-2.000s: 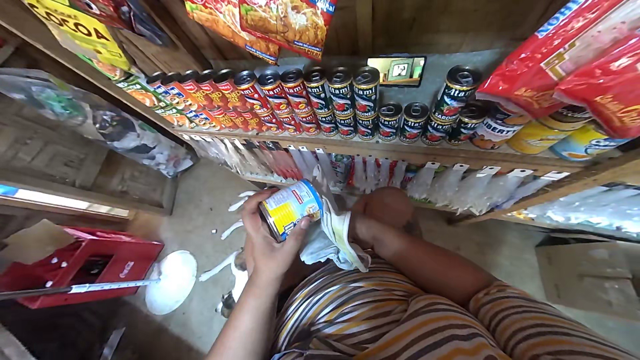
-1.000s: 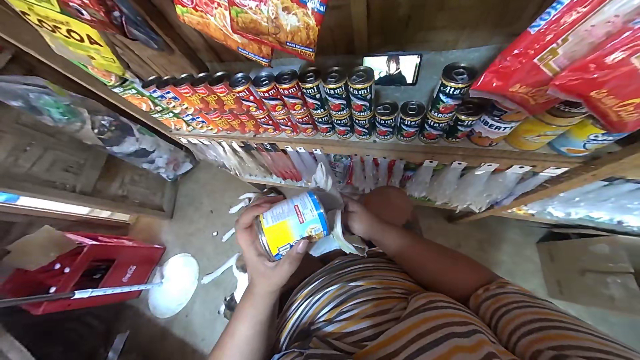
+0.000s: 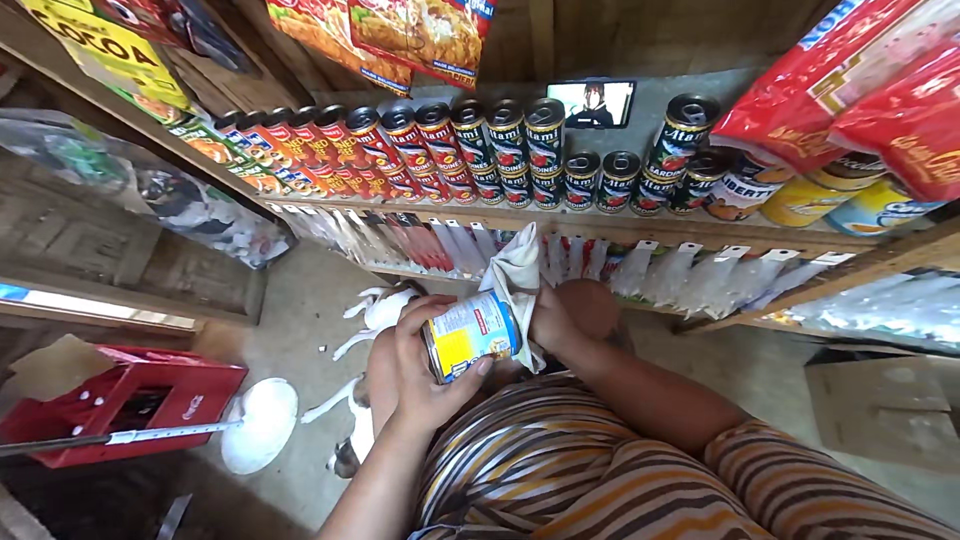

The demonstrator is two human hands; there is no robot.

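Note:
My left hand (image 3: 424, 367) is wrapped around a yellow and blue tin can (image 3: 471, 335), which lies tilted on its side above my lap. A whitish cloth (image 3: 517, 277) bunches up at the can's blue end, with my right hand (image 3: 551, 319) closed on it from the right. The cloth hides part of that end, and my right fingers are mostly out of sight behind it. Ahead, sardine cans (image 3: 546, 131) stand in stacked rows on a wooden shelf (image 3: 570, 223).
A phone with a lit screen (image 3: 592, 103) leans behind the cans. Red packs (image 3: 900, 112) hang at right. On the floor are white-and-brown dogs (image 3: 386, 309), a red crate (image 3: 180, 397), a white round object (image 3: 260, 425) and a cardboard box (image 3: 885, 412).
The cloth, low beside the can two seconds ago, now rises above the can's blue end. My left hand keeps hold of the can, whose tilt has changed.

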